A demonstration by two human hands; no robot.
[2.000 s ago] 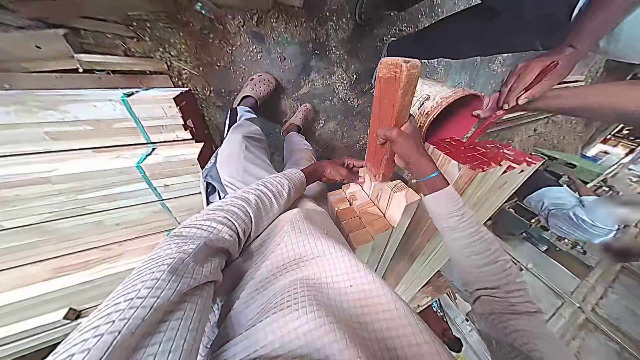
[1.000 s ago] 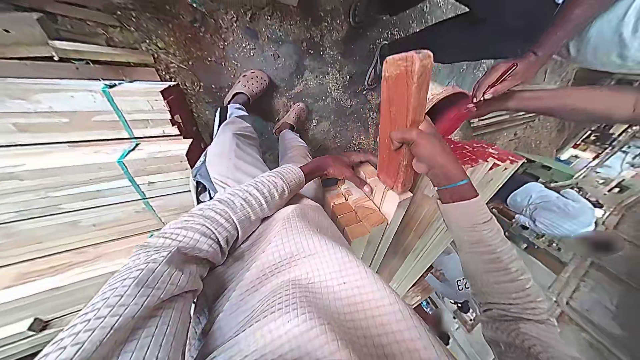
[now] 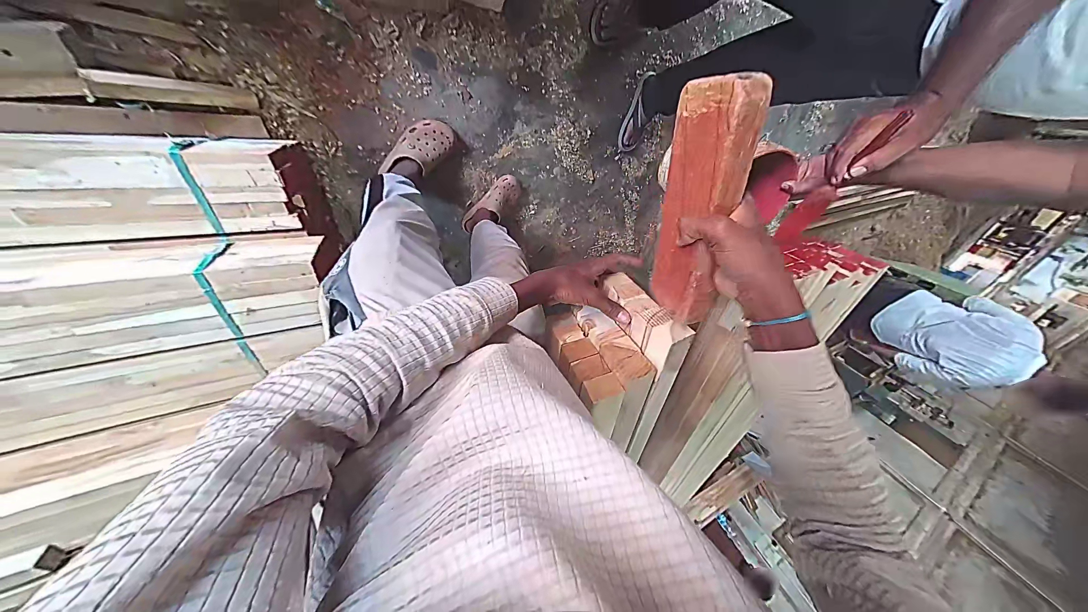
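Observation:
My right hand (image 3: 744,255) grips a reddish wooden block (image 3: 714,161) near its lower end; the block stands against the ends of a stack of light wooden strips (image 3: 693,399). My left hand (image 3: 586,285) rests with spread fingers over the near strip ends (image 3: 612,348), its thumb on the wood and nothing held. Beyond my right hand, red paint covers other strip ends (image 3: 833,259). Another person's hand (image 3: 884,140) holds a brush (image 3: 803,212) over them, beside a container with red inside (image 3: 773,183), partly hidden by the block.
At the left lies a large stack of boards (image 3: 102,297) bound with green strap (image 3: 204,263), its far end painted dark red. Wood dust covers the floor (image 3: 544,144). A person in a light shirt (image 3: 960,340) is at the right, near tools and clutter.
My left hand has lifted slightly from beside the block's base and its fingers have spread. The other person's brush has moved between the container and the red strip ends.

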